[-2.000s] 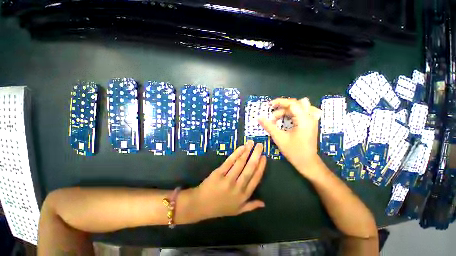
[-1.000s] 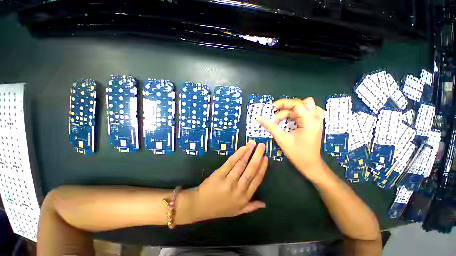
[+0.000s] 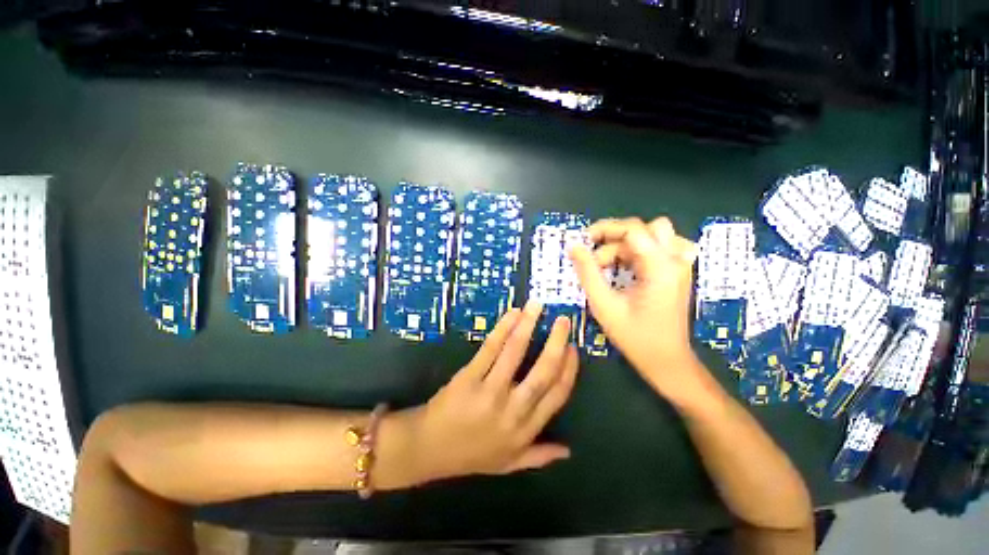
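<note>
Several bare blue circuit boards (image 3: 338, 255) lie upright in a row on the dark green bench. At the row's right, a board bears a white dome sheet (image 3: 555, 266) on its upper part. My left hand (image 3: 504, 390) rests with its fingertips at that board's lower end, fingers spread, holding nothing visible. My right hand (image 3: 640, 282) is over the sheet's right edge and the neighbouring board, thumb and index finger bent towards each other at the sheet's upper right corner. Whether they pinch the sheet is hidden. The neighbouring board is mostly covered by my right hand.
A board with a dome sheet (image 3: 724, 266) lies right of my right hand. A loose heap of finished boards (image 3: 830, 287) is beyond it. A long white strip of dome sheets (image 3: 30, 347) lies at far left. Black glossy trays (image 3: 434, 76) are behind the row and at far right.
My left fingers have spread slightly, and the index finger has shifted left. My right thumb and index finger have moved slightly right, showing more of the dome sheet.
</note>
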